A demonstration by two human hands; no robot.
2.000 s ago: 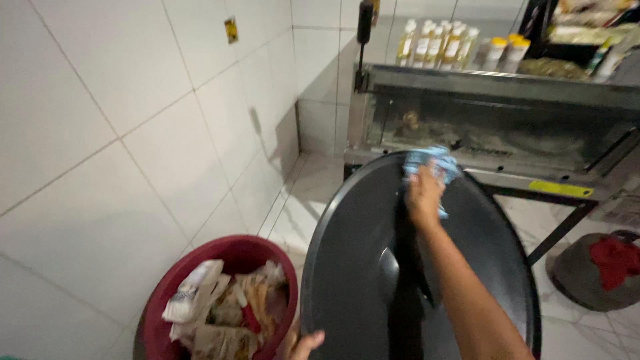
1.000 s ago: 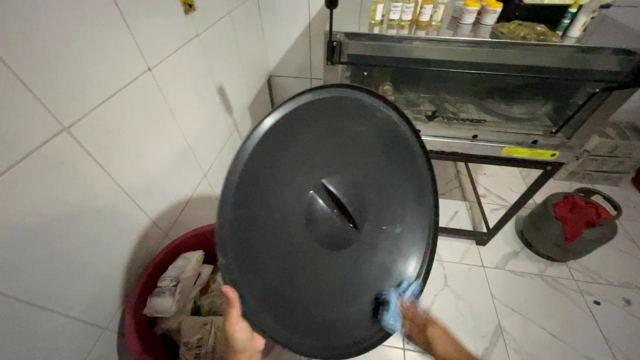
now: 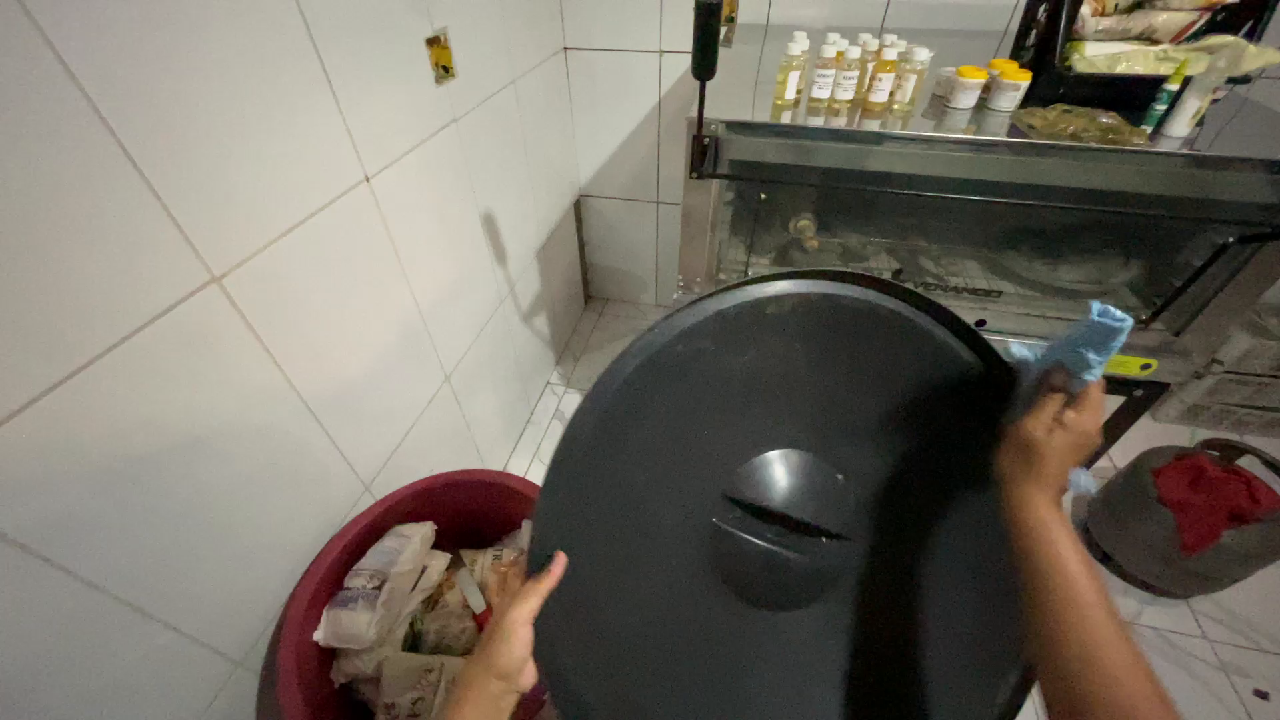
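Observation:
A large round black plastic lid (image 3: 640, 480) with a recessed centre grip fills the middle of the view, tilted towards me. My left hand (image 3: 510, 635) grips its left edge, thumb on the top face, the other fingers partly hidden. At the lid's upper right edge, my right hand (image 3: 1055, 435) holds a light blue cloth (image 3: 1085, 345) against the rim. A dark shadow of my right arm falls across the lid. Behind and left of the lid stands a dark red plastic bin (image 3: 300, 610) holding crumpled plastic packaging (image 3: 380, 590).
Beyond the lid is a metal oven (image 3: 950, 240) with a glass front, bearing small bottles (image 3: 850, 80), yellow-capped jars (image 3: 965, 88) and a black crate (image 3: 1050, 60). A grey gas cylinder (image 3: 1140, 530) with a red cloth (image 3: 1215, 490) stands right. A white tiled wall (image 3: 200, 350) borders the left.
My right hand with the blue cloth has moved from the lid's lower right edge, one second ago, up to its upper right edge. The lid has turned, its grip slot now lying flatter.

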